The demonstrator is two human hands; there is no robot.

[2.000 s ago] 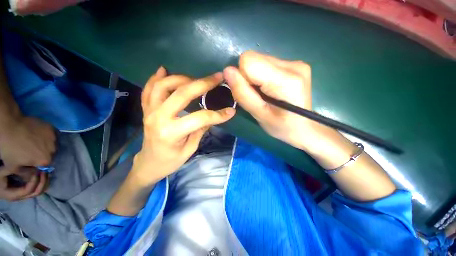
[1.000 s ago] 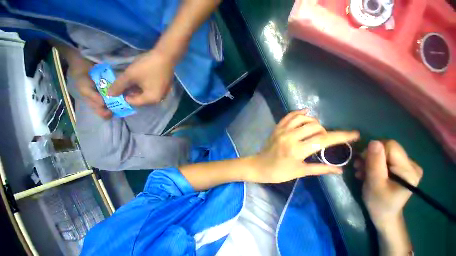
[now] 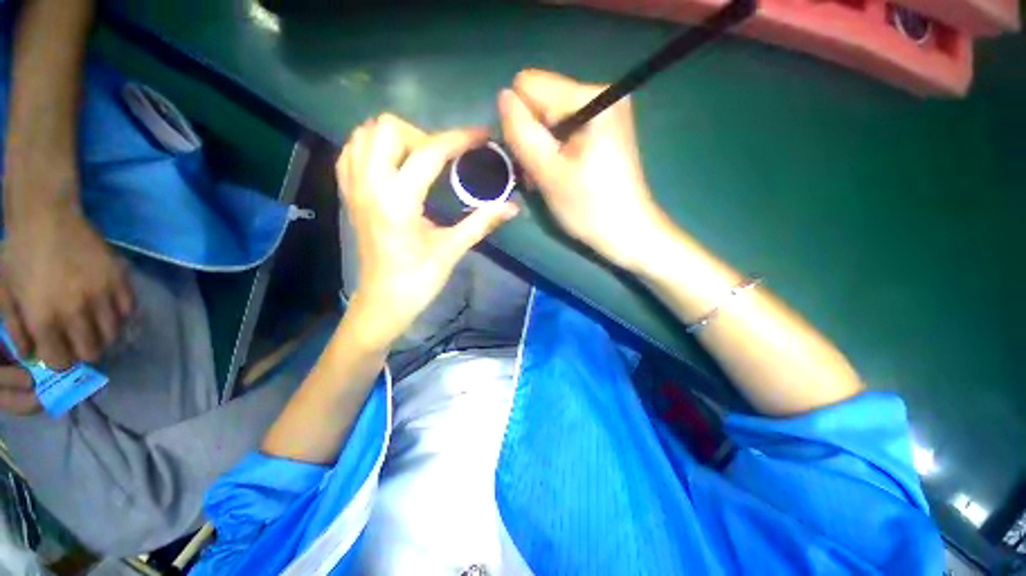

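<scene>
A round watch head [image 3: 483, 174] with a dark face and silver-white rim is held above the bench edge. My left hand [image 3: 396, 214] grips it by the rim between thumb and index finger, from its left side. My right hand [image 3: 585, 169] is just right of the watch and holds a slim black pen-like tool [image 3: 664, 62], whose back end points up and right. The tool's working tip is hidden by the right-hand fingers. I cannot tell whether it touches the rim.
The dark green bench [image 3: 810, 225] spreads ahead and right. Pink-red foam trays [image 3: 878, 62] lie at the far right, with a watch in one pocket. At the left a seated person's hand [image 3: 68, 287] is beside a light blue packet [image 3: 70, 386].
The view has swung back left from the trays. The right hand has come close to the watch, and the tool's back end now points up and right instead of down and right. The left hand keeps the watch.
</scene>
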